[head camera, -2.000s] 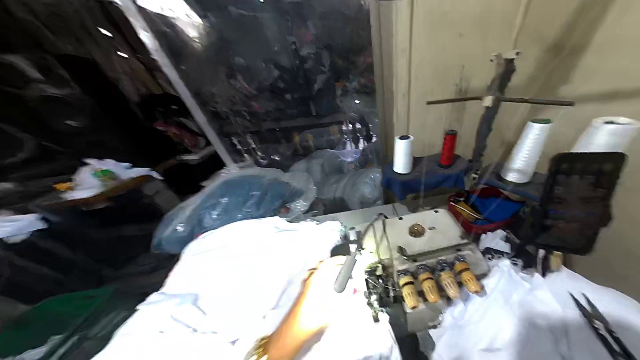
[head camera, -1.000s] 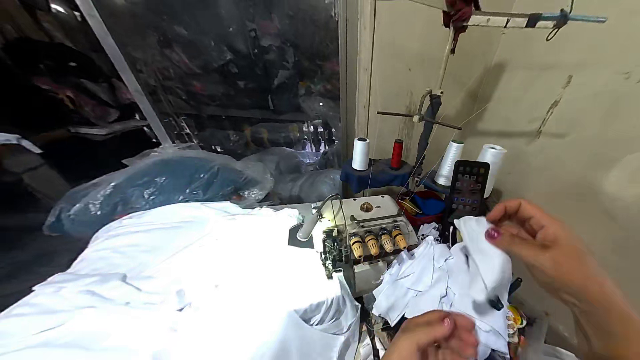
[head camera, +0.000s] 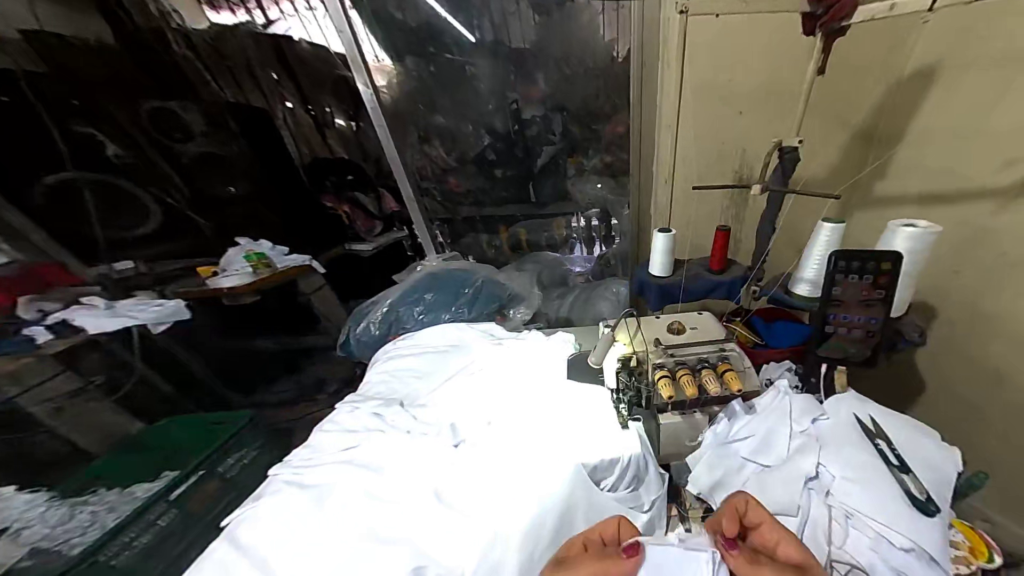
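At the bottom edge, my left hand (head camera: 600, 548) and my right hand (head camera: 756, 538) pinch a small white fabric piece (head camera: 680, 558) between them. Just beyond them stands an overlock sewing machine (head camera: 680, 344) with its lamp lit and several tension dials on its front. A large heap of white fabric (head camera: 448, 464) spreads left of the machine, reaching its needle area. To the right of my hands lie white cut fabric pieces (head camera: 760, 448), with dark-handled thread snips (head camera: 896, 464) on top, blades apart.
Thread cones (head camera: 816, 260) and a red spool (head camera: 719, 249) stand behind the machine, near a smartphone (head camera: 858, 308) on a holder. A plastic-wrapped bundle (head camera: 436, 300) sits behind the heap. At lower left is a green crate (head camera: 168, 480) with white scraps.
My right hand has come down from the raised white piece near the phone and is beside my left hand. Both now grip a small piece. The snips are visible on the pile again.
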